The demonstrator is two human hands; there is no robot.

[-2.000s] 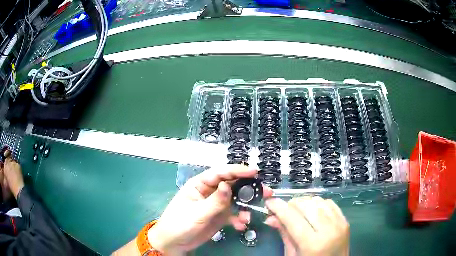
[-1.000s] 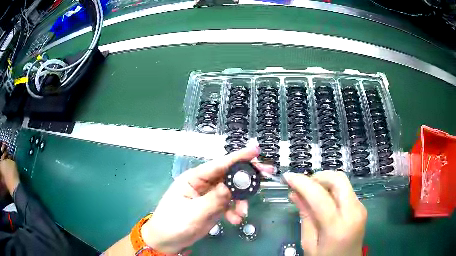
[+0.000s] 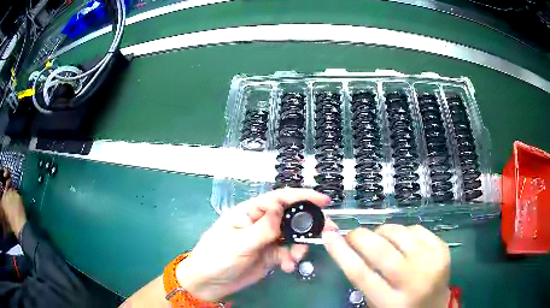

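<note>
My left hand [image 3: 241, 240], with an orange wristband, holds a round black module [image 3: 302, 222] upright between thumb and fingers. Its centre is greyish and small white dots line its rim. My right hand [image 3: 392, 261] holds a thin pale tool, likely tweezers [image 3: 310, 240], with its tip at the module's lower rim. Loose similar modules lie on the green mat below: one [image 3: 306, 269] just under my left fingers, another [image 3: 356, 296] beside my right hand, and one partly hidden by my left hand.
A clear compartment tray [image 3: 233, 111] holds rows of stacked black modules behind my hands. A red parts bin [image 3: 526, 204] stands right. A black fixture with looped cables [image 3: 63, 120] stands left. Another person's hand [image 3: 11, 207] and dark sleeve are far left, near small black parts [image 3: 47, 170].
The tool was at the lower rim, then near the upper right, and is now at the lower rim again. The held module has turned. The camera view has shifted slightly.
</note>
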